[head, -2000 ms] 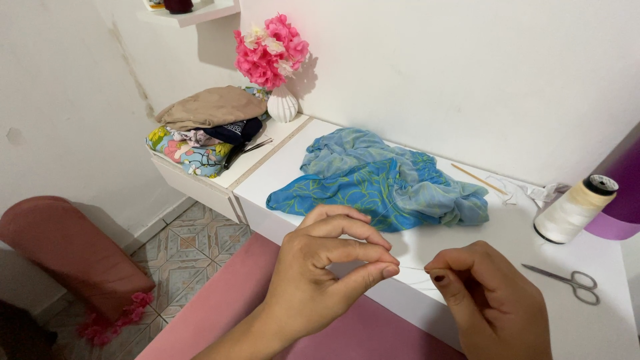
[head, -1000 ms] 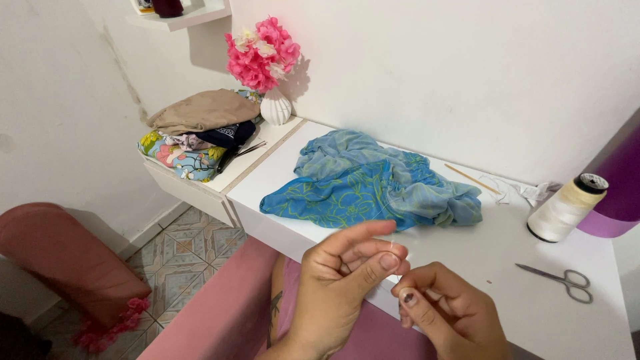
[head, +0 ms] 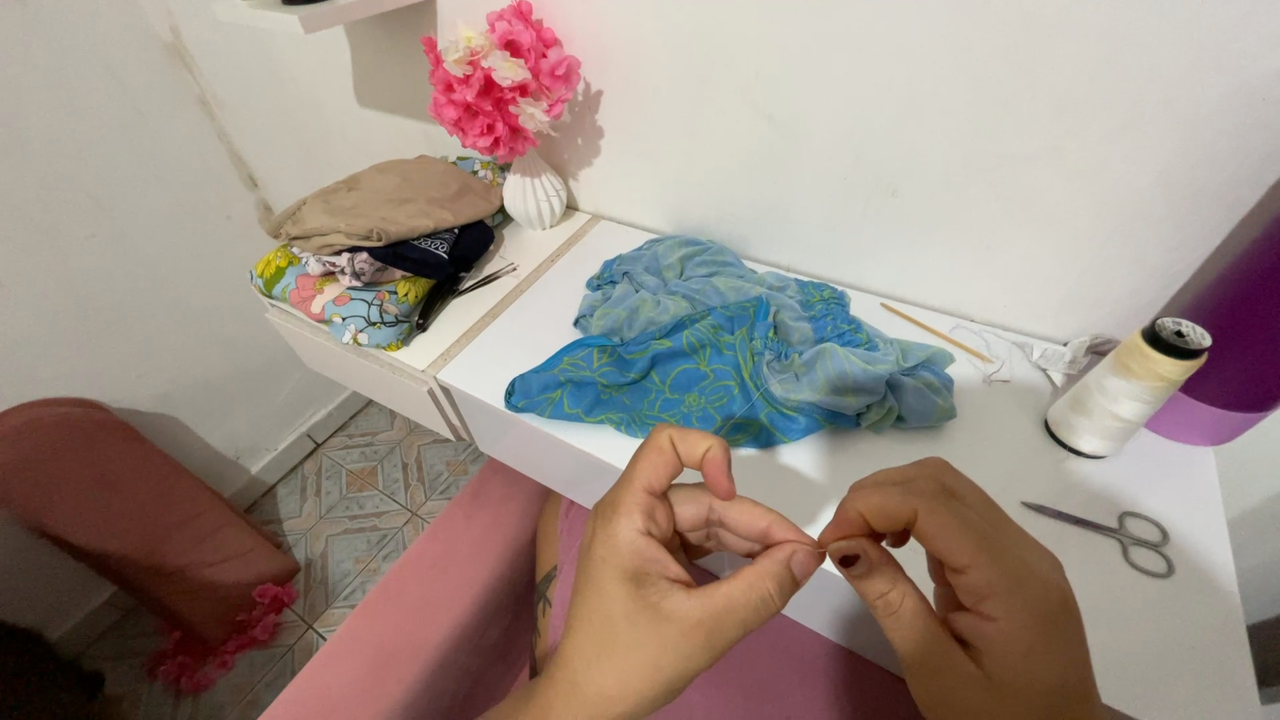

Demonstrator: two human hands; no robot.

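My left hand (head: 700, 560) and my right hand (head: 940, 570) meet at their fingertips in front of the white table. A fine pale thread (head: 822, 549) is pinched between thumb and finger of each hand; whether a needle is there is too small to tell. Behind them lies a crumpled blue garment (head: 680, 370) with yellow-green floral lines, a thin thread end showing over it. Small metal scissors (head: 1110, 532) rest on the table to the right of my right hand. A cone of off-white thread (head: 1125, 390) stands beyond the scissors.
A wooden stick (head: 935, 331) and white scraps (head: 1062, 355) lie near the wall. At left are folded cloths (head: 385, 205), dark-handled scissors (head: 455, 290) and a white vase (head: 535, 192) with pink flowers. A purple object (head: 1225, 340) stands at the right edge.
My hands were apart two seconds ago, then came together with the fingers overlapping. Now only their fingertips meet, and the right hand has turned more back-of-hand to view.
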